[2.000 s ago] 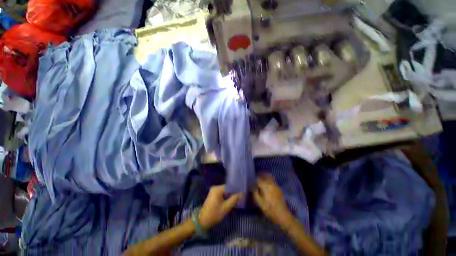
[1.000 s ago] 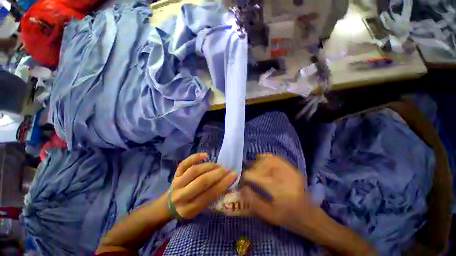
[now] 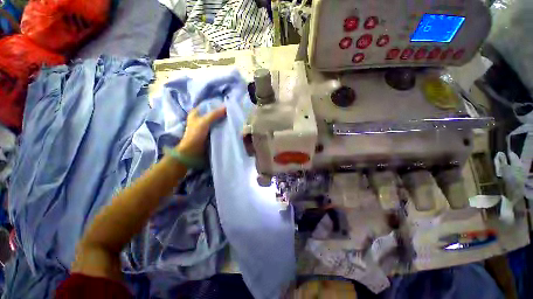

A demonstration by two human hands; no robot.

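A light blue cloth piece point(image 3: 248, 233) runs from behind the presser foot area point(image 3: 281, 195) down past the table's front edge, along the left side of the overlock machine point(image 3: 391, 134). My left hand point(image 3: 200, 128) is at the cloth's upper left part, thumb pointing right, and grips a fold; some fingers are hidden. My right hand point(image 3: 327, 289) shows only as a strip of skin at the bottom edge, beside the cloth's lower end; its fingers cannot be made out.
A sewn pile point(image 3: 70, 157) of light blue folds lies at left. Red plastic bags point(image 3: 64, 23) and striped cloth point(image 3: 231, 26) are behind. The control panel point(image 3: 397, 35) stands above the machine. White strips point(image 3: 380, 251) and slim red and blue items point(image 3: 467, 239) lie at right.
The view has risen to the machine. My left hand has moved from the lap to the cloth left of the head. My right hand is now mostly below the frame. The cloth is spread wider.
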